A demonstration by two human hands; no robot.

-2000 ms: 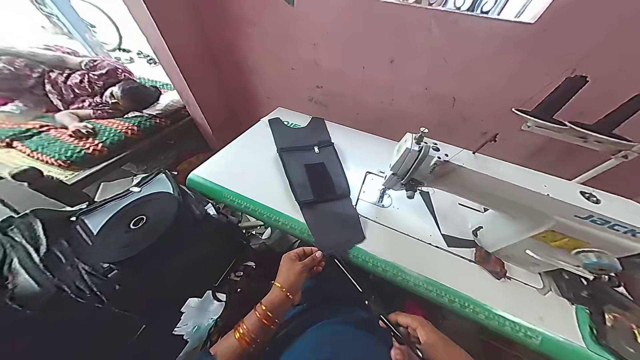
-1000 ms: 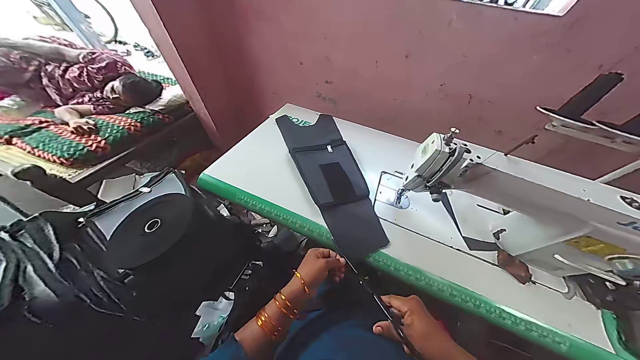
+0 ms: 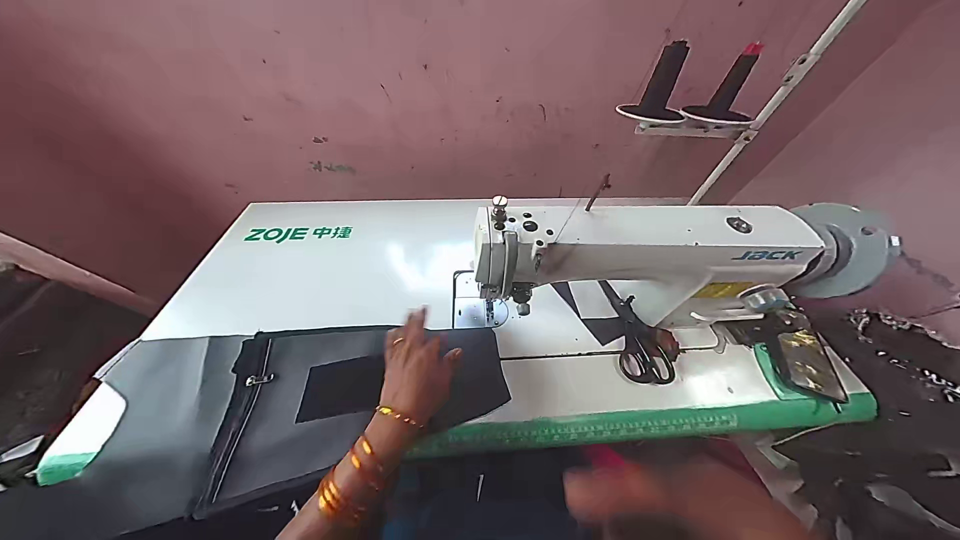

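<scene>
A black fabric piece with a zipper [image 3: 247, 412] and a darker rectangular patch lies over the front left of the sewing table [image 3: 360, 262]. On its right part rests my left hand [image 3: 416, 367], fingers spread, wearing a ring and bangles. My right hand [image 3: 622, 491] is a blur below the table's green front edge; whether it holds anything cannot be told. The white sewing machine [image 3: 645, 240] stands at the back right, its needle area just beyond the fabric's right end. Black-handled scissors [image 3: 641, 352] lie under the machine's arm.
Dark fabric scraps [image 3: 604, 330] lie beside the scissors. Two dark thread cones [image 3: 664, 79] sit on a stand at the upper right. A small tray [image 3: 810, 364] occupies the table's right end. A pink wall [image 3: 420, 97] rises behind the table.
The view has swung right and nearer the table. The fabric piece now lies sideways along the front edge. My left hand has moved from below the table edge onto it. The scissors have come into view.
</scene>
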